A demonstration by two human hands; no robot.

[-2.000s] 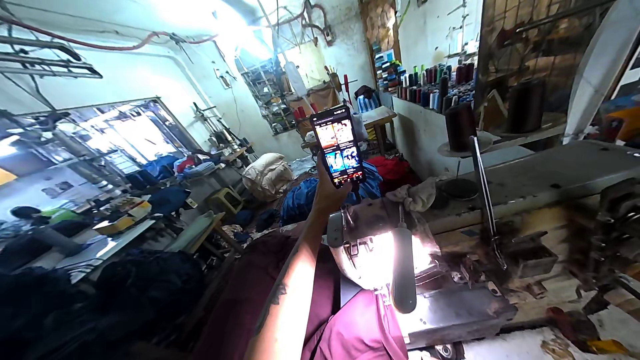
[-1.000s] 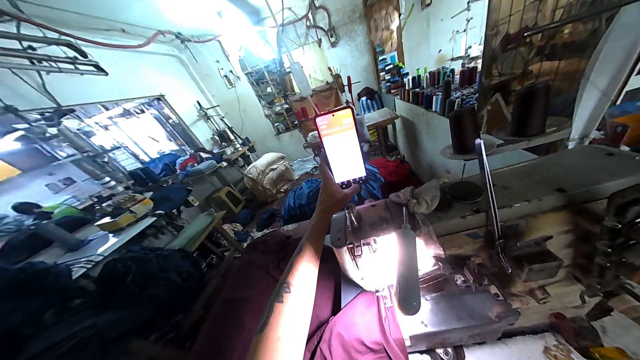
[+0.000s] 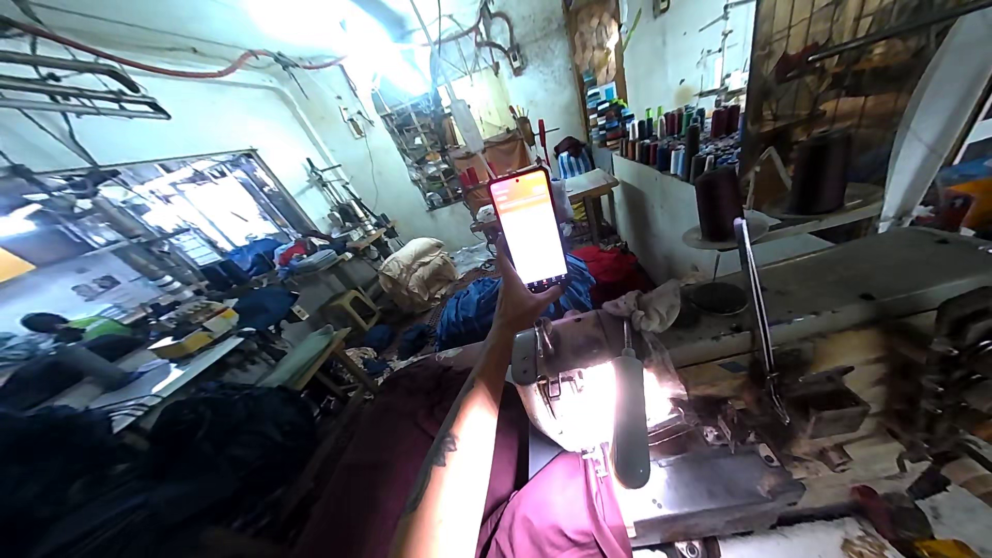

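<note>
My left hand (image 3: 521, 298) grips the lower end of a smartphone (image 3: 530, 232) and holds it upright at arm's length, with its bright screen facing me. Below and right of the hand is the head of an industrial sewing machine (image 3: 570, 341), its needle area strongly lit. A grey elongated lamp or guard (image 3: 632, 422) stands in front of that glow. Maroon fabric (image 3: 558, 511) lies at the presser foot and spreads to the left under my forearm. My right hand is out of the frame.
Maroon thread cones (image 3: 719, 205) stand behind the machine arm. Many thread spools (image 3: 674, 143) line a ledge. Blue cloth bundles (image 3: 469, 310) and a cream sack (image 3: 418, 271) lie on the floor beside a yellow stool (image 3: 353, 308). A person (image 3: 97, 329) is at the far left near a table (image 3: 182, 376).
The phone screen has gone from a grid of pictures to a mostly white page with an orange top. My left hand has kept its hold on the phone.
</note>
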